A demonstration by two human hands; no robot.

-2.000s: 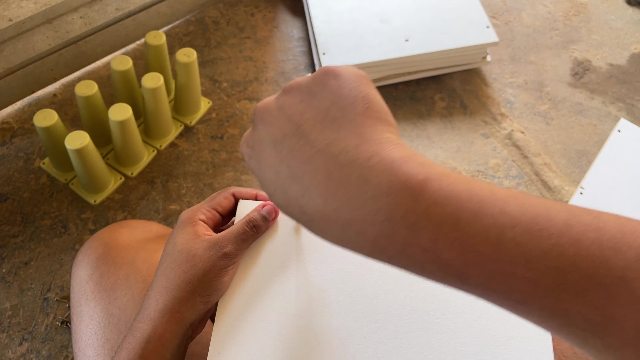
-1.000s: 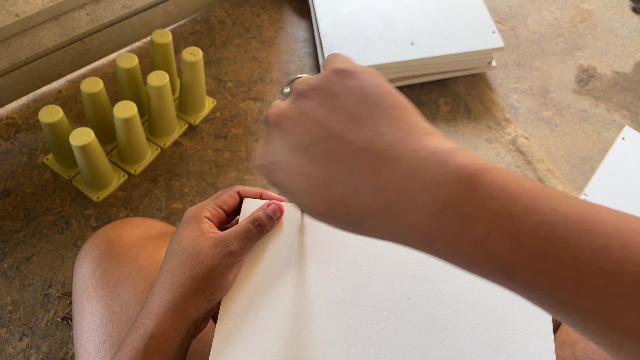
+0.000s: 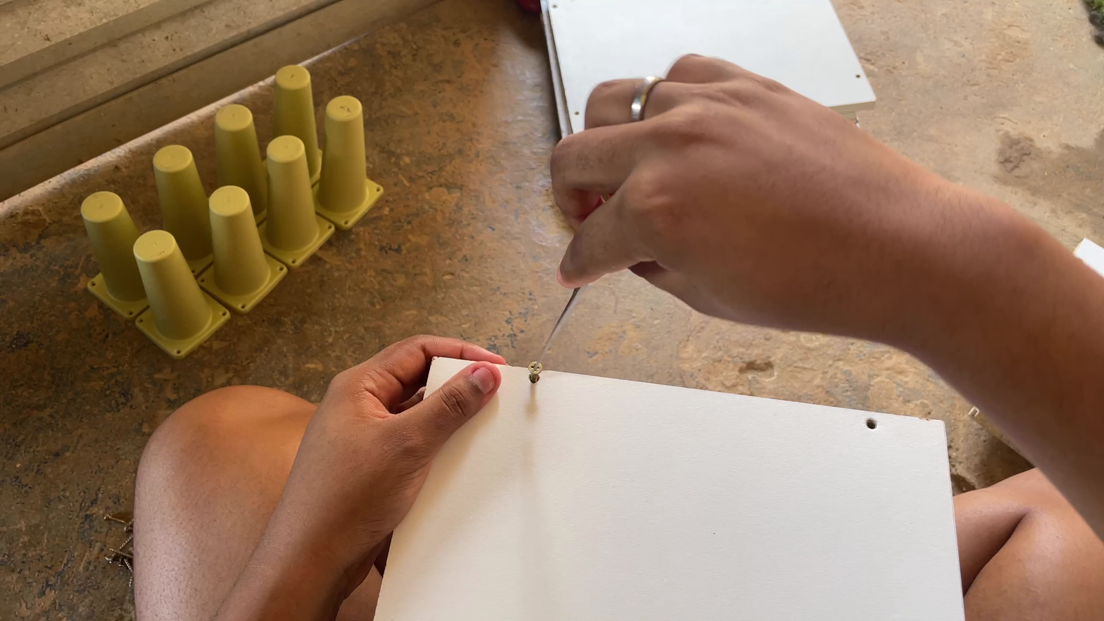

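A white board (image 3: 690, 500) lies across my lap, tilted, with a drilled hole near its far right corner. My left hand (image 3: 397, 414) grips its far left corner, thumb on top. Just right of that thumb, a cross-head screw (image 3: 535, 373) stands partly out of the board near the far edge. Above it, my right hand (image 3: 673, 181), wearing a ring, is closed on a screwdriver; only the thin metal shaft (image 3: 562, 323) shows, its tip by the screw head. The handle is hidden in my fist.
Several yellow-green tapered plastic legs (image 3: 289, 198) with square bases stand on the stone floor (image 3: 448, 233) at the left. White boards (image 3: 716, 43) are stacked beyond my right hand. A few loose screws (image 3: 121, 543) lie beside my left knee. Another white piece (image 3: 1091, 254) shows at the right edge.
My right hand has lifted off the board's edge, so that the screw and the screwdriver shaft now show. My left hand keeps its grip on the corner.
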